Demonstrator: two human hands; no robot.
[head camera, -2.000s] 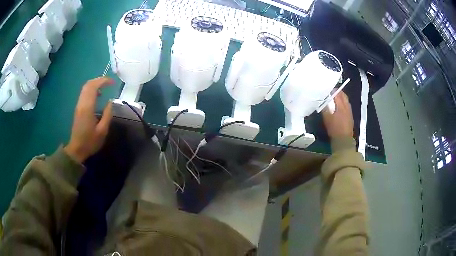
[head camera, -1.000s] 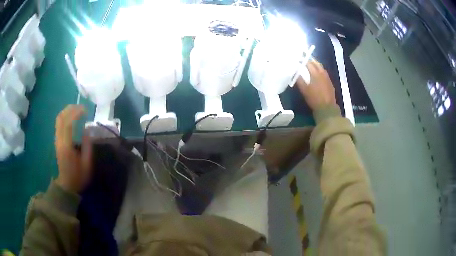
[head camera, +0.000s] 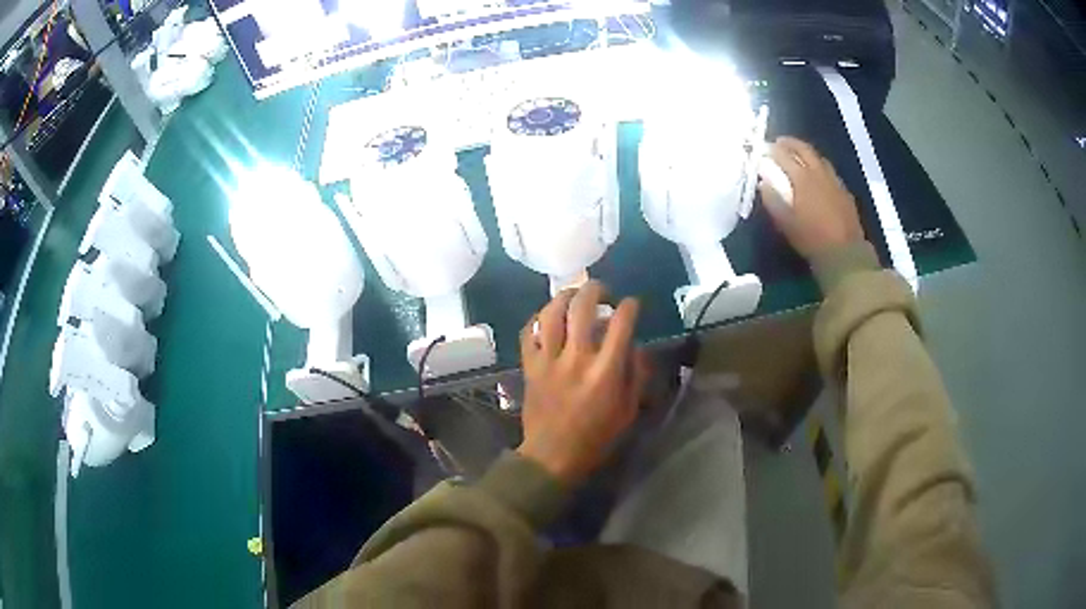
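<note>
Four white security cameras stand in a row on the green bench; the first (head camera: 295, 256), second (head camera: 417, 238) and third (head camera: 554, 196) are left of the fourth (head camera: 691, 179). The first and fourth glare brightly; dark LED faces show on the middle two. My left hand (head camera: 584, 387) has its fingers over the third camera's mounting bracket (head camera: 569, 283), hiding most of the foot; its thumb is hard to make out. My right hand (head camera: 816, 202) is around a white computer mouse (head camera: 776, 181), right of the fourth camera. Black cords (head camera: 425, 363) leave the bracket feet.
A row of white waiting cameras (head camera: 113, 303) lies at left. A keyboard (head camera: 351, 125) and bright monitor (head camera: 429, 30) are behind the cameras. A white strip (head camera: 875, 179) crosses the dark pad (head camera: 923, 232) at right. A black object (head camera: 828, 42) stands at the back right.
My left hand has moved right, from beside the first camera to the third camera's bracket. My right hand stays at the mouse. The view has shifted, showing more monitor; glare now hides different camera faces.
</note>
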